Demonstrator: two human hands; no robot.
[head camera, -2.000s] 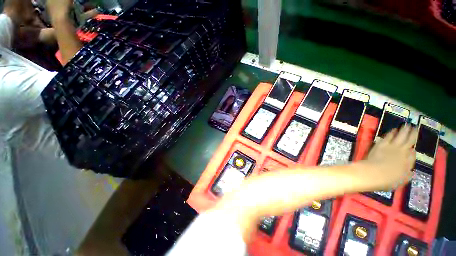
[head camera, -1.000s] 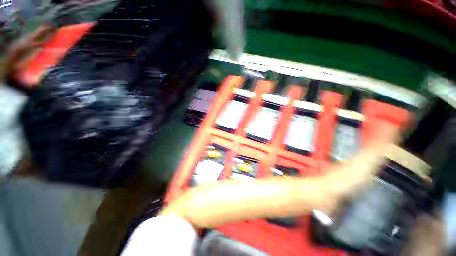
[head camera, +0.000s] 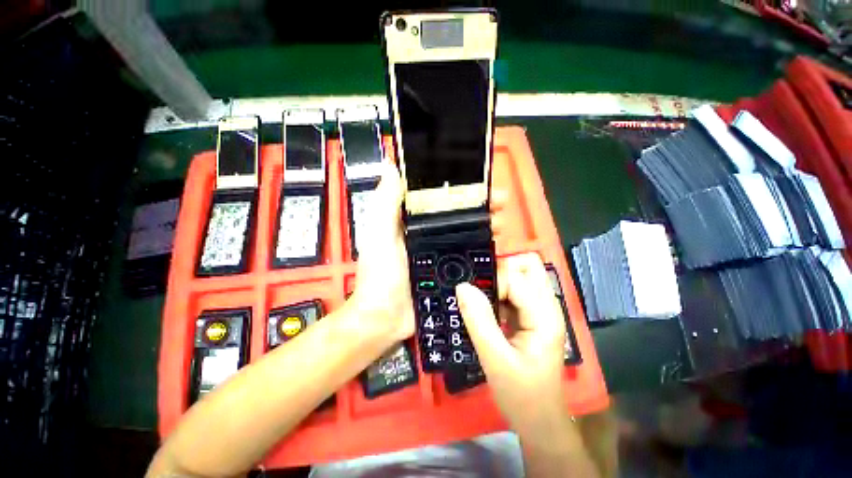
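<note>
An open flip phone (head camera: 444, 121) is held upright above the tray, its dark screen and black keypad facing me. My left hand (head camera: 381, 261) grips its left edge near the hinge. My right hand (head camera: 518, 322) is at its right side, with the thumb on the keypad (head camera: 447, 331) just below the round navigation key (head camera: 455, 270). The red-orange tray (head camera: 265, 281) lies under both hands. Open flip phones (head camera: 300, 229) stand in its back row. Closed flip phones (head camera: 219, 350) lie in the front row, some partly hidden by my arms.
Stacked thin grey and white rectangles (head camera: 626, 271) lie right of the tray. Stacked red trays (head camera: 817, 140) are at the far right. A smartphone (head camera: 152, 229) lies left of the tray, beside a black crate (head camera: 56, 233). A post (head camera: 154, 61) and pale edge strip (head camera: 598, 105) border the green belt.
The view has swung right and centred on the tray. A flip phone is now held open, upright and close in front of me, with both hands on it. The card stacks have come into view.
</note>
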